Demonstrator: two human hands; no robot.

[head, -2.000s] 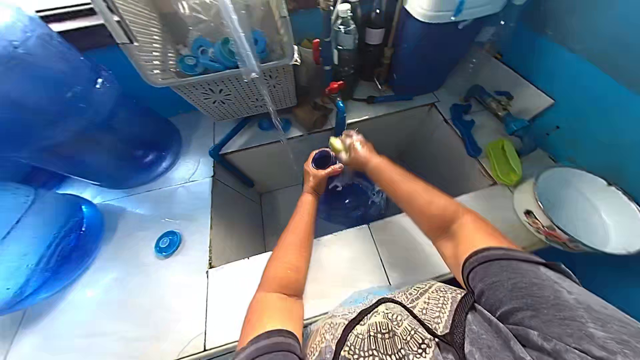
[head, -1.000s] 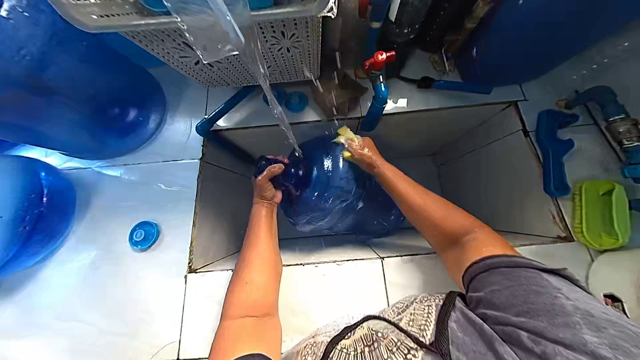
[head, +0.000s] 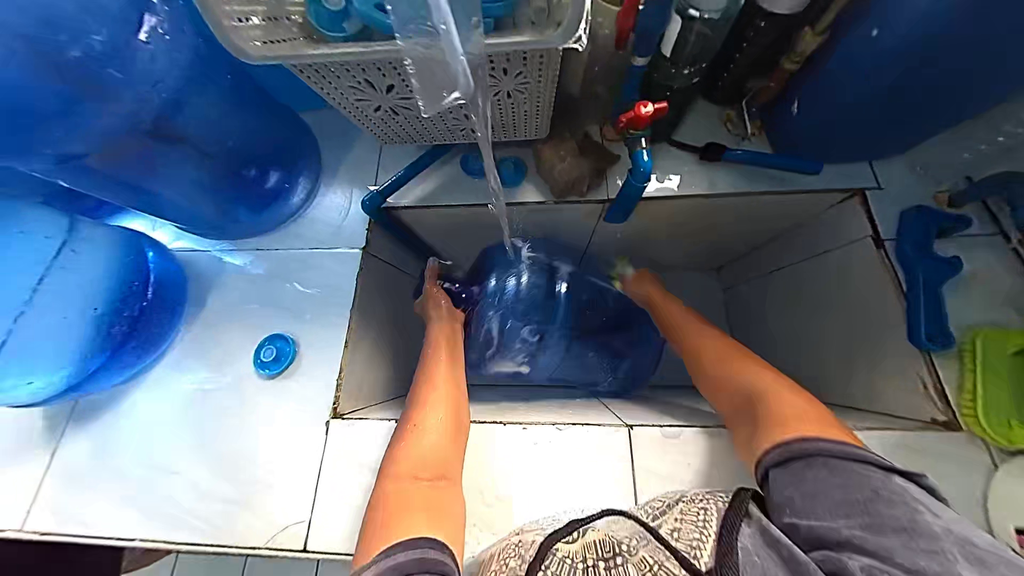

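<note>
A large blue water jug (head: 560, 320) lies on its side in the tiled sink (head: 800, 320), its neck toward the left. My left hand (head: 438, 298) grips the jug's neck. At the jug's upper right side, my right hand (head: 640, 284) holds a blurred yellow-green sponge against or close to the wall of the jug. A stream of water (head: 490, 152) falls from above onto the jug near its shoulder. Behind the jug, a blue pipe spout with a red-handled valve (head: 640, 118) reaches over the sink.
Large blue jugs (head: 88, 296) occupy the left counter beside a blue cap (head: 274, 355). A perforated basket (head: 448, 96) with blue caps, a brown lump (head: 572, 164), bottles (head: 688, 48) and a blue-handled tool (head: 768, 160) are behind. At right are a blue plastic piece (head: 926, 276) and a green brush (head: 996, 388).
The jug has turned from neck-up, two seconds ago, to lying with its neck leftward. My left hand has stayed on the neck; my right hand has moved from beside the mouth to the jug's side.
</note>
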